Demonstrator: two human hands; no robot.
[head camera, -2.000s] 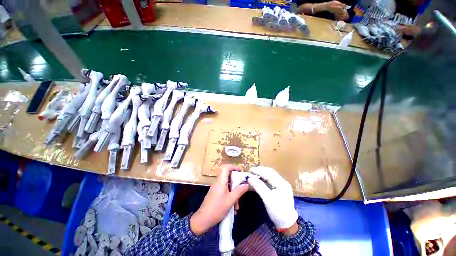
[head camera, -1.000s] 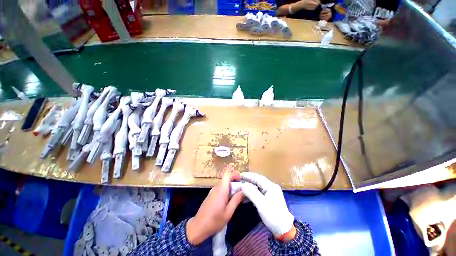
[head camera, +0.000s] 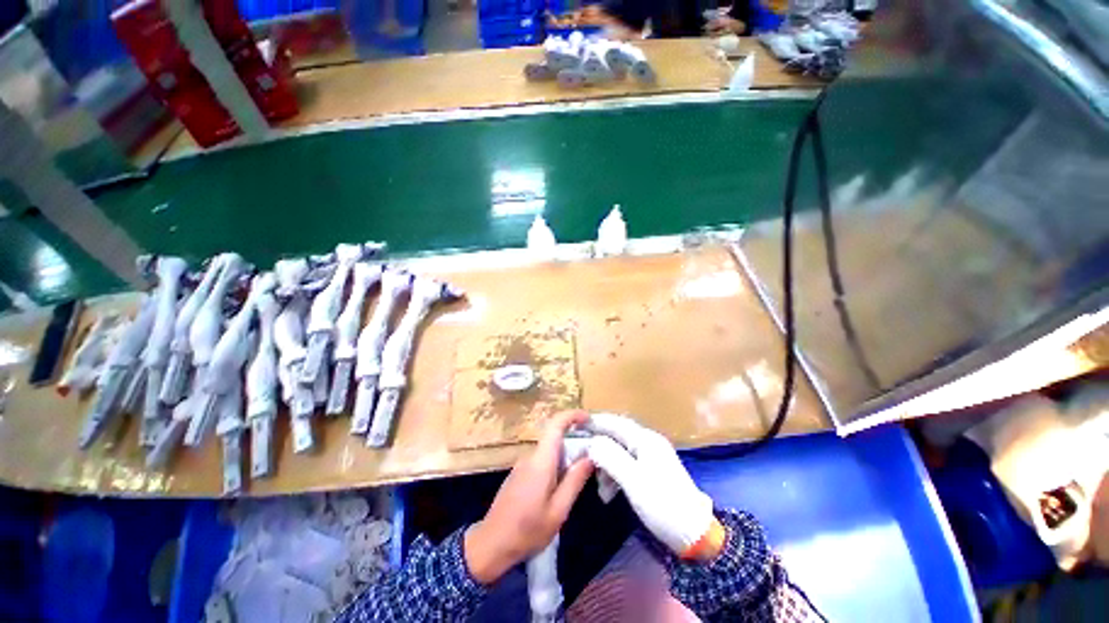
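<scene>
A long grey-white limb-shaped piece (head camera: 544, 582) hangs down from between my hands, below the bench's front edge. My bare left hand (head camera: 529, 501) is closed around its upper end. My right hand (head camera: 651, 481), in a white knit glove, is closed at the same end, with its fingertips beside the left ones. The fingers cover most of that end, and I cannot tell whether a small part is held there. A small white oval ring or dish (head camera: 513, 379) lies on the brown speckled pad (head camera: 468, 420) just beyond my hands.
Many limb pieces (head camera: 262, 377) are piled left on the bench. Flat grey plates (head camera: 365, 529) fill the lower left bin; a blue bin (head camera: 839, 523) is lower right. Two pointed bottles (head camera: 612, 231) stand by the green belt (head camera: 401, 183). A black cable (head camera: 788, 280) hangs before the metal-sided guard (head camera: 949, 243).
The view has tilted and shifted, so the bench things appear further left and lower. Both hands stay on the piece's upper end, with slight finger movement.
</scene>
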